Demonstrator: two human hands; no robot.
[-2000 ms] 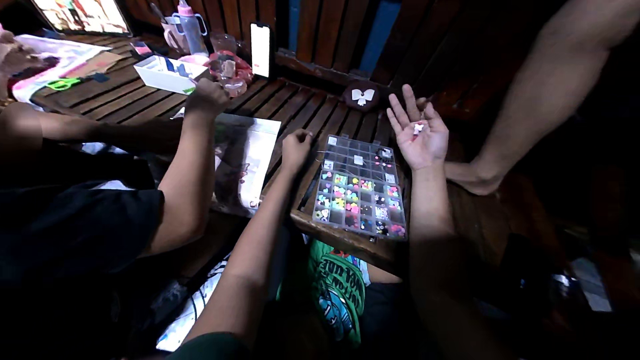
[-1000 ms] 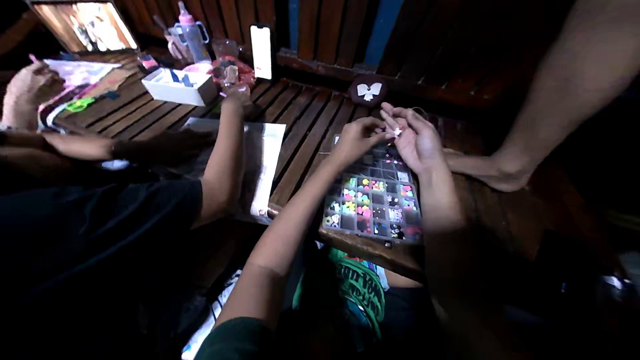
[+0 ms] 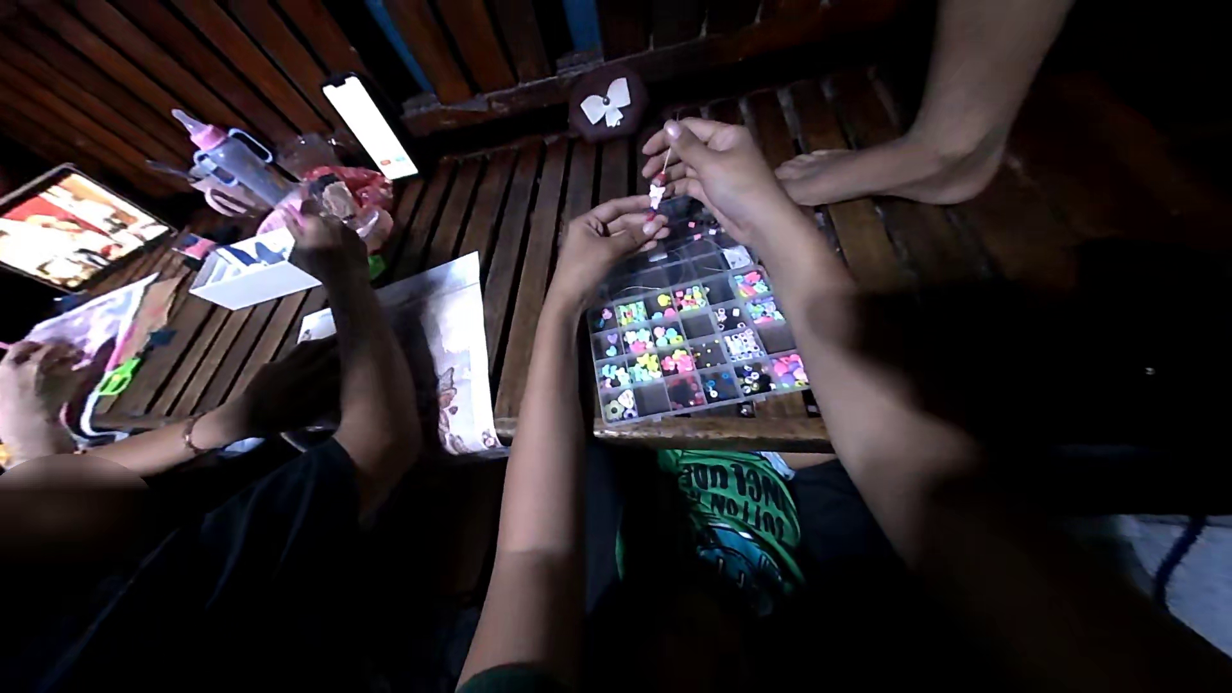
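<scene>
My left hand (image 3: pixel 616 236) pinches the lower end of a short string of beads (image 3: pixel 656 192), with red beads and a white charm on it, above the back of a clear plastic bead box (image 3: pixel 707 348). Higher up, my right hand (image 3: pixel 717 168) holds the thin cord of the same string between thumb and fingers. Many compartments of the box hold coloured beads; its back part is partly hidden by my hands. A loose thin cord lies across the box.
Behind my hands is a dark round item with a white bow (image 3: pixel 608 104). A bare foot (image 3: pixel 866 173) rests at right. On the left are a lit phone (image 3: pixel 371 125), a white box (image 3: pixel 252 274), a baby bottle (image 3: pixel 236 159), a tablet (image 3: pixel 77 226), a plastic sheet (image 3: pixel 457 366) and other people's hands.
My left hand came from beside the bead box to my right hand. My right palm, open and upturned two seconds ago with a small white piece on it, has turned, and its fingers now grip the cord.
</scene>
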